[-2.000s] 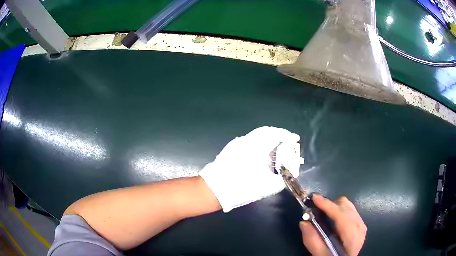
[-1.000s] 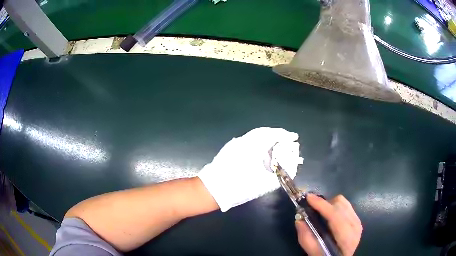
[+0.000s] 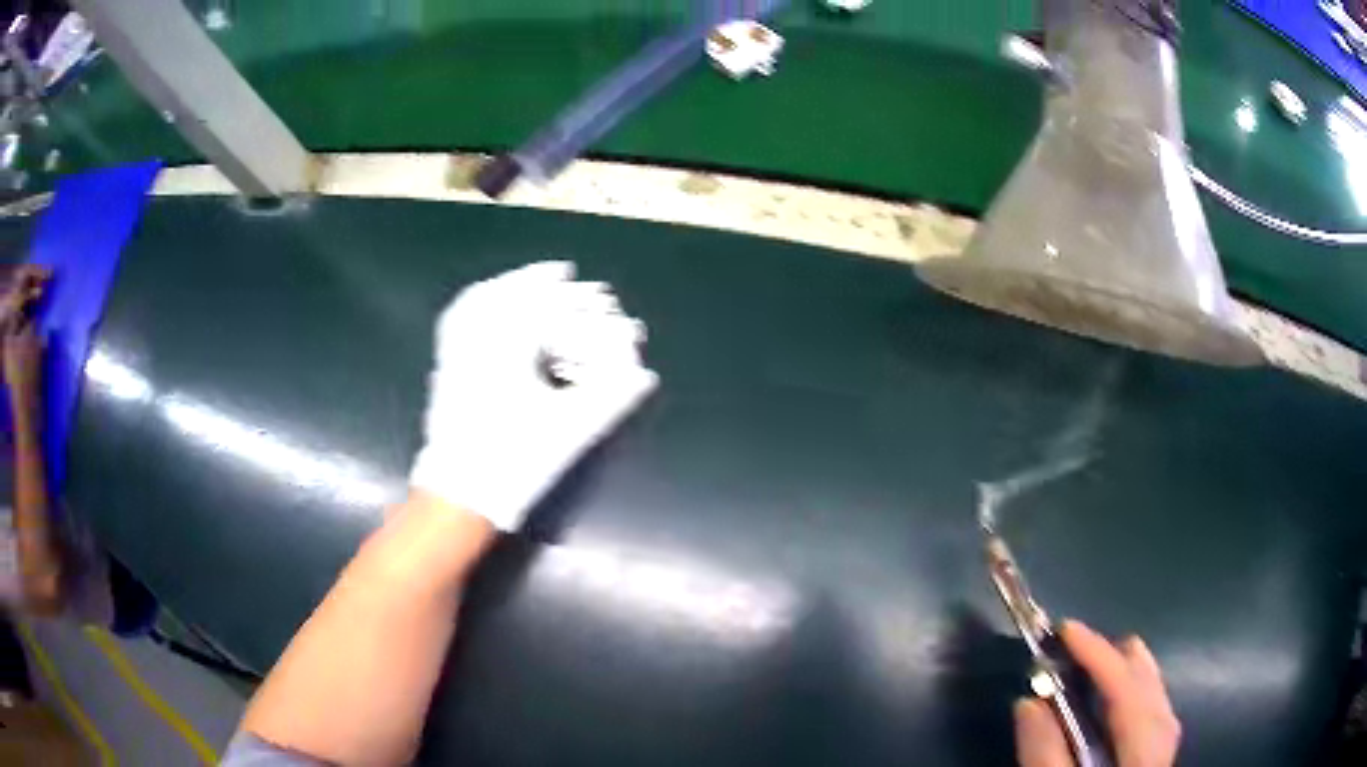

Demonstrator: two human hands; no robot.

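Observation:
My left hand (image 3: pixel 528 393), in a white knit glove, is over the left middle of the dark-green bench. Its fingers are curled around a white part (image 3: pixel 562 367) that blends with the glove and is mostly hidden. My right hand (image 3: pixel 1112 692), bare and cut off by the bottom edge, holds a slim soldering iron (image 3: pixel 1023 614) like a pen at the lower right. Its tip points up and away, apart from the left hand. Smoke rises from the tip.
A cloudy fume funnel (image 3: pixel 1102 247) hangs over the pale rail (image 3: pixel 795 207). A clear tube (image 3: pixel 615 108) slants over the green belt. A white insert (image 3: pixel 744 48) lies on the belt. A grey post (image 3: pixel 203 98), blue mat (image 3: pixel 93 247) and another person's arm (image 3: pixel 27 435) are at left.
My left hand has moved left and up with the part, away from the iron. My right hand has moved slightly right and down. The view has shifted; a white insert and another person's arm now show.

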